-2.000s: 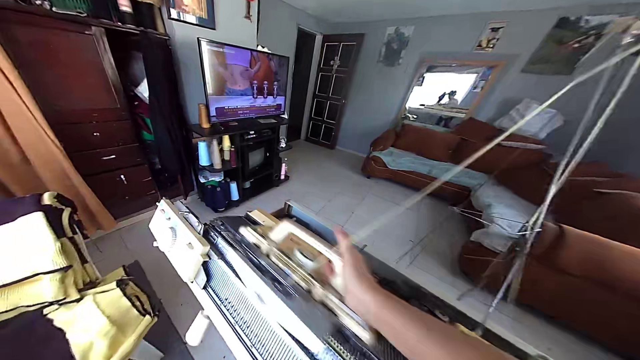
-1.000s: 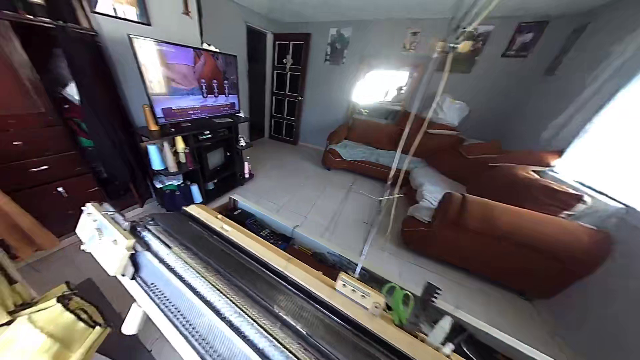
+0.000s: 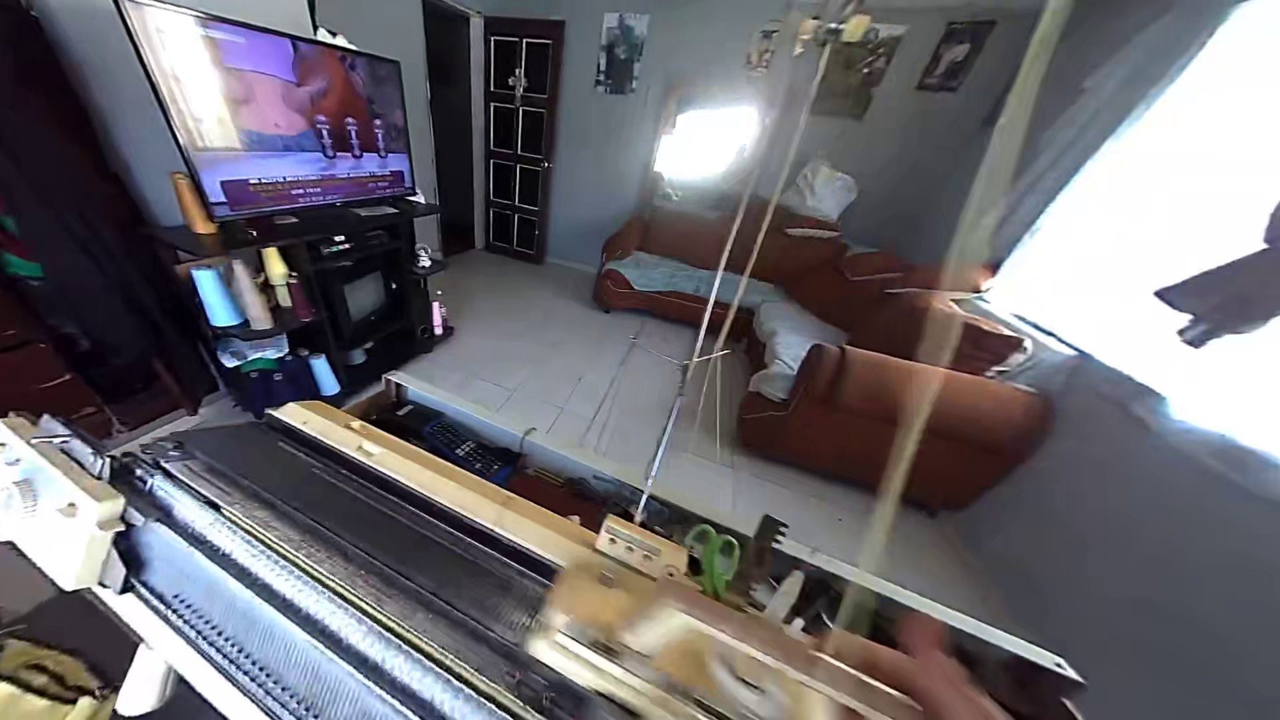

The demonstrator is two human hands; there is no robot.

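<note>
A knitting machine with a long needle bed (image 3: 270, 620) runs from the left edge to the lower right. My right hand (image 3: 935, 670), blurred, is at the bottom right against the cream carriage (image 3: 700, 640); its fingers are partly hidden, and the grip is unclear. Yarn (image 3: 925, 380) rises from beside the carriage past the top of the view. A yarn mast (image 3: 665, 440) stands behind the bed on a cream block (image 3: 640, 547). Green-handled scissors (image 3: 714, 560) lie in the tray behind the carriage. My left hand is out of view.
A cream end piece (image 3: 60, 505) juts up at the left, with yellow and dark knitted fabric (image 3: 45, 680) below it. Beyond the machine are a television stand (image 3: 360, 240) with yarn cones and a brown sofa (image 3: 890, 420). The tray's pale rim (image 3: 900, 580) borders the far side.
The carriage and my right hand were near the middle of the bed two seconds ago, were not visible one second ago, and are now at the lower right. The view has turned right.
</note>
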